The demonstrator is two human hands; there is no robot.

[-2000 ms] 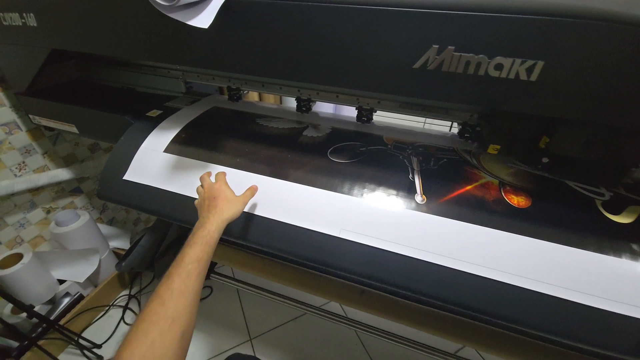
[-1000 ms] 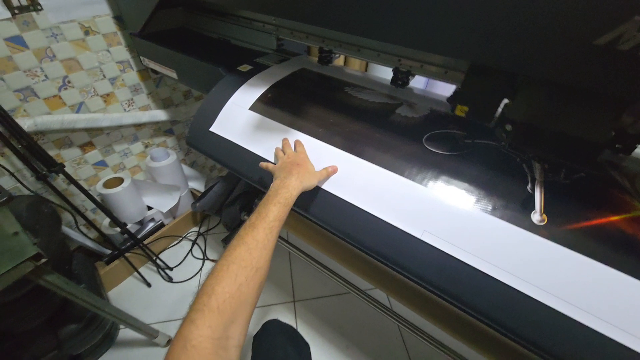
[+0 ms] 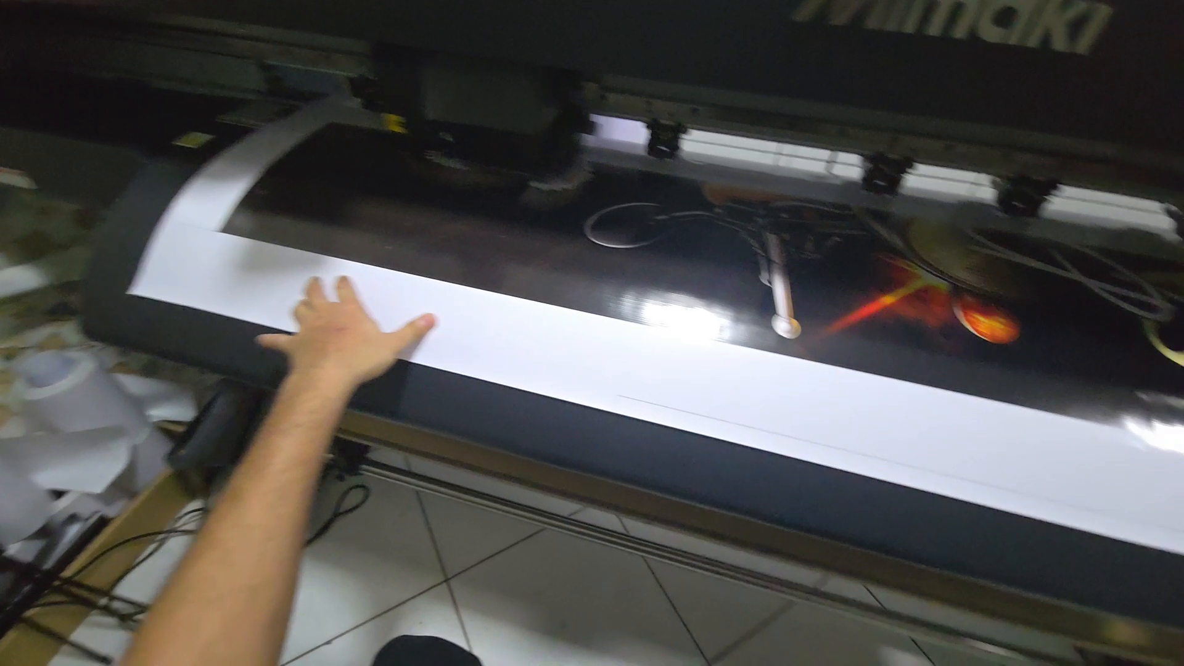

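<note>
My left hand [image 3: 342, 338] lies palm down with fingers spread on the white front margin of a printed sheet [image 3: 518, 324], near its left end, and grips nothing. The sheet curves over the dark front platen of a Mimaki wide-format printer [image 3: 592, 453]. Its glossy print is mostly black, with silvery curved shapes and an orange-red glow. Over the print's left part sits the dark print carriage [image 3: 499, 111], blurred. Pinch rollers [image 3: 886, 173] line up to its right. My right hand is out of view.
Below the platen runs a metal bar [image 3: 573, 527] above the tiled floor [image 3: 573, 592]. White rolls [image 3: 79, 393] and loose paper stand at the left, with black cables [image 3: 102, 592] beneath them. A dark rounded object [image 3: 425, 650] shows at the bottom edge.
The print carriage has moved left along the printer, from above the orange glow to the print's left part. My left hand stays spread on the margin. The view swung left and back.
</note>
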